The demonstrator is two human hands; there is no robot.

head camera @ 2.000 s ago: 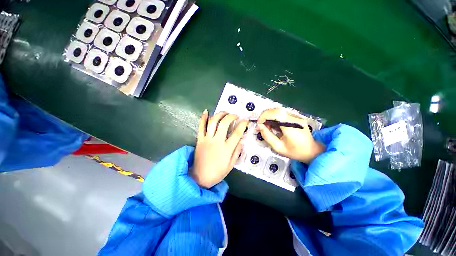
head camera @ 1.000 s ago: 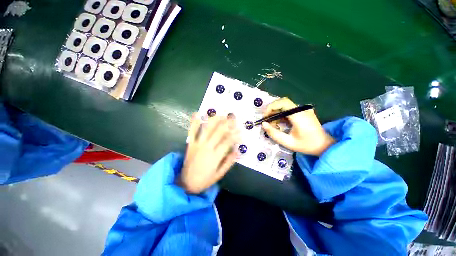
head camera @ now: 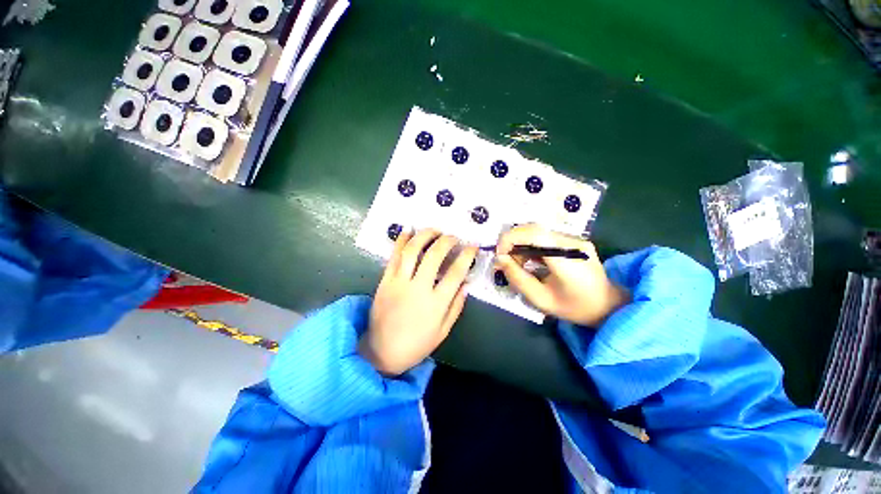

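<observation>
A white part sheet (head camera: pixel 384 214) with rows of small dark discs lies tilted on the dark green bench in front of me. My left hand (head camera: pixel 417 301) rests palm down on its near left part, fingertips at the lowest row, holding nothing. My right hand (head camera: pixel 557 277) holds a slim black tool (head camera: pixel 549 253) like a pen. The tool's tip points left, close to the left fingertips, over the sheet's near rows. The hands hide some of the near discs, and whether the tip touches the sheet cannot be told.
Stacked sheets with grey pads (head camera: pixel 253 116) lie at the upper left. Thin slivers (head camera: pixel 528 132) lie just beyond the part sheet. A clear plastic bag (head camera: pixel 758 228) and striped stacked sheets (head camera: pixel 854 371) are at the right. A person's blue sleeve (head camera: pixel 72 275) shows at the left.
The part sheet has shifted away from me. My left hand has settled on its near edge, and the right hand's tool has moved to the nearer rows and lies more level.
</observation>
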